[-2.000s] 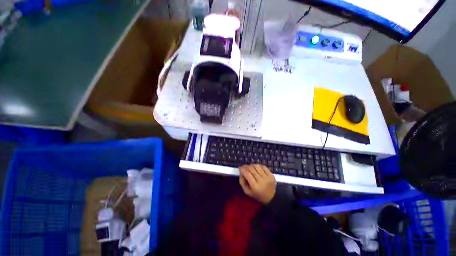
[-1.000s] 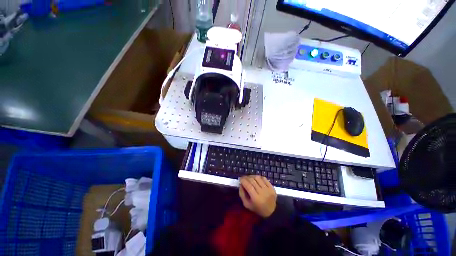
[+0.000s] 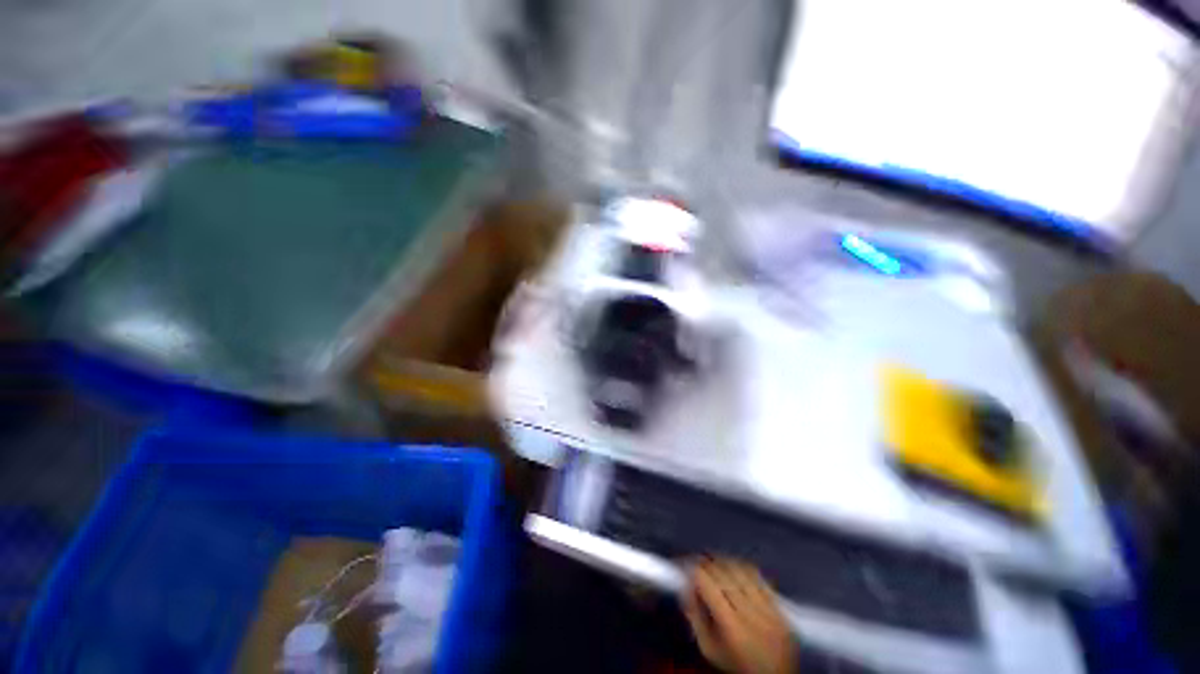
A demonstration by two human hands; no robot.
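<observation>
The whole view is blurred. A white camera housing (image 3: pixel 649 224) with a black front part stands on the perforated plate (image 3: pixel 717 395) at the worktop's left. My right hand (image 3: pixel 744 616) is at the lower middle, its fingers over the front edge of the white keyboard tray (image 3: pixel 599 548). It holds nothing that I can see. The black keyboard (image 3: pixel 790 560) lies in the tray just beyond the fingers. My left hand is not in view.
A blue crate (image 3: pixel 316 457) with white housings is at lower left, a green-topped bench (image 3: pixel 283 250) behind it. A yellow mouse pad (image 3: pixel 941 441) with a black mouse (image 3: pixel 994 424) lies on the right. A monitor (image 3: pixel 974 112) and lit control panel (image 3: pixel 908 257) are behind.
The camera view has swung, so the scene sits lower, further right and tilted, and is blurred. My right hand stays at the tray's front edge. The housing remains on the plate.
</observation>
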